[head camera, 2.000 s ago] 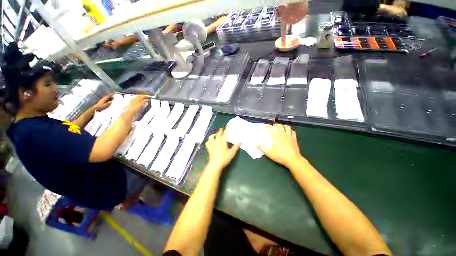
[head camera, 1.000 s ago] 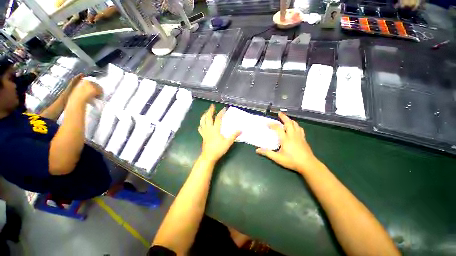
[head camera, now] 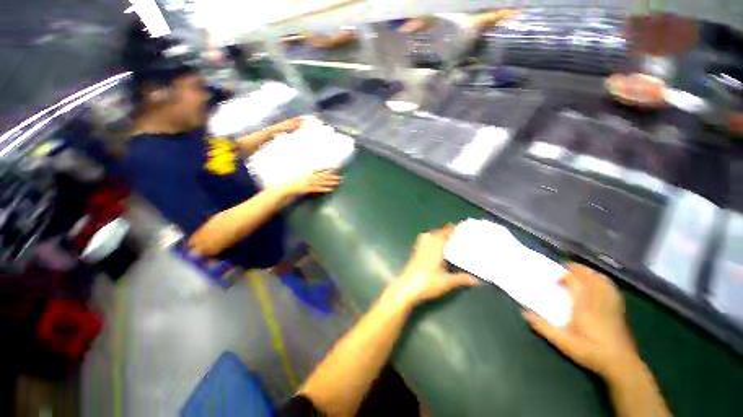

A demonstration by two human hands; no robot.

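A stack of white sleeves [head camera: 513, 265] lies lengthwise between my hands over the green bench surface; the view is blurred. My left hand [head camera: 428, 265] holds its left end, with the thumb along the near edge. My right hand [head camera: 591, 313] holds its right end, with the thumb below and the fingers over the far edge. I cannot tell whether the stack touches the bench.
Clear blister trays [head camera: 570, 191] with some white sleeves line the dark strip beyond the green bench [head camera: 440, 358]. A seated coworker [head camera: 220, 175] at the left holds a white pile [head camera: 301, 151]. A blue stool [head camera: 228, 391] stands on the floor below.
The view has swung left and blurred. The stack and both hands now appear farther right and lower. The coworker's white-filled tray no longer lies spread beside my hands; the coworker's hands are around a white pile.
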